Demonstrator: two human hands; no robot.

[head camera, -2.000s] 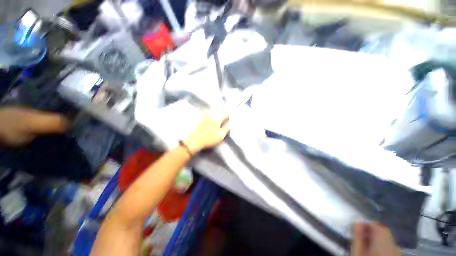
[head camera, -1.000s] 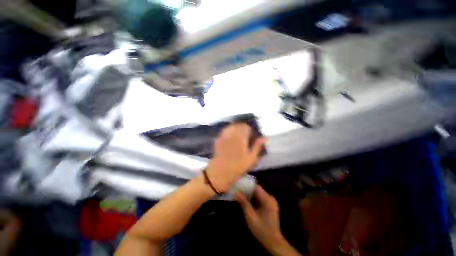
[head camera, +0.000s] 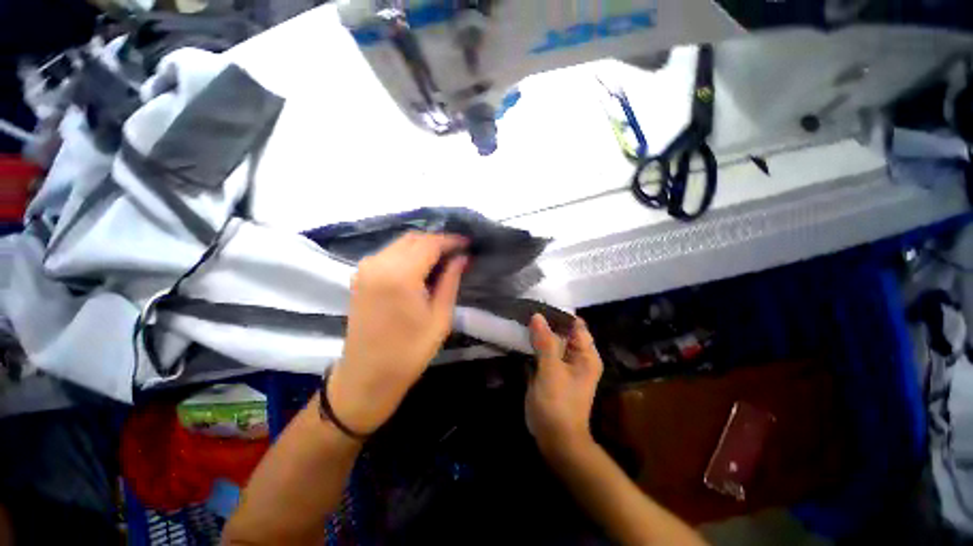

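Note:
The garment, whitish with dark grey panels and seams, lies bunched on the left of the table and runs right to both hands. My left hand, with a dark band on the wrist, pinches the dark grey panel at the table's front. My right hand holds the end of the garment's dark strip between thumb and fingers at the front edge. The sewing machine head, with blue JACK lettering, stands behind the hands. The cloth is not under its needle area.
Black scissors and small yellow-green and blue snips lie right of the machine head. Ruler-like marks run along the table's front edge. Below are a blue crate, red cloth and a reddish rectangular item.
The view has steadied and shifted. My left hand has moved left along the dark panel, away from its right end. My right hand has risen to the table edge and now holds the strip end.

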